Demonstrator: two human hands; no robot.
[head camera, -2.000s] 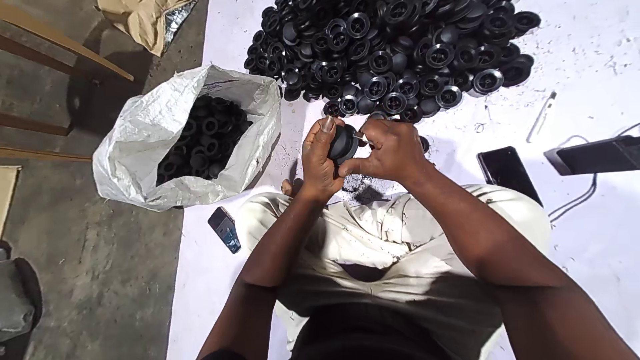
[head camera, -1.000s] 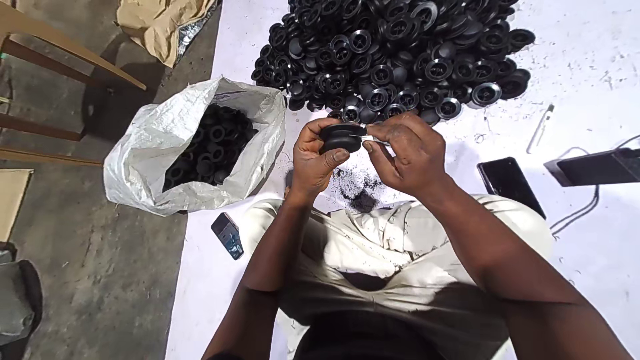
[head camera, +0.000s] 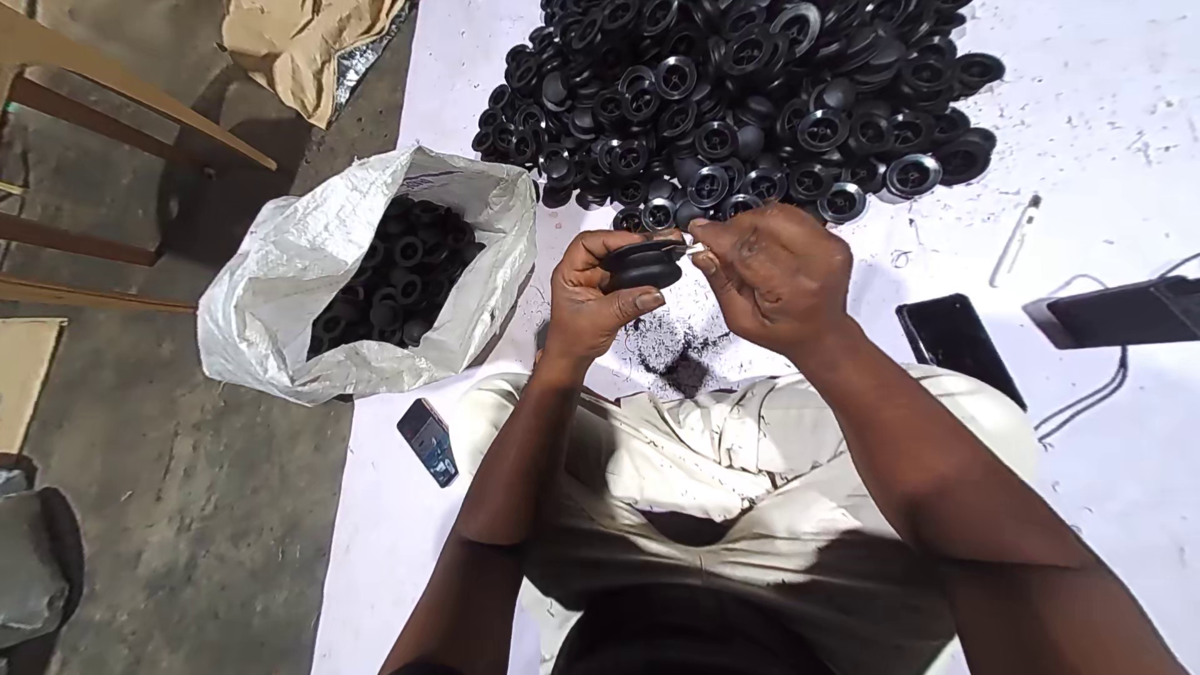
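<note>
My left hand (head camera: 589, 298) grips a round black grooved part (head camera: 645, 265), likely rubber or plastic, by its left side, thumb below and fingers above. At the part's right edge, my right hand (head camera: 783, 272) pinches a small pale tool (head camera: 694, 249) with a thin tip; its kind cannot be told. Beyond both hands lies a large heap of similar black round parts (head camera: 717, 139). Black trimmings (head camera: 684, 370) are scattered on the white sheet below the hands. To the left, a white woven sack (head camera: 281, 272) stands with its mouth wide, holding several black parts (head camera: 408, 281).
A phone (head camera: 427, 442) lies by my left knee. On the right are a black phone (head camera: 961, 342), a dark device (head camera: 1125, 314) with a cable, and a slim white-tipped tool (head camera: 1015, 239). Wooden chair legs (head camera: 94, 244) and brown paper (head camera: 300, 56) are at the left.
Two seconds ago the black part showed its broad face; now it is seen edge-on in my left hand. My right hand stays at its right edge with the pale tool.
</note>
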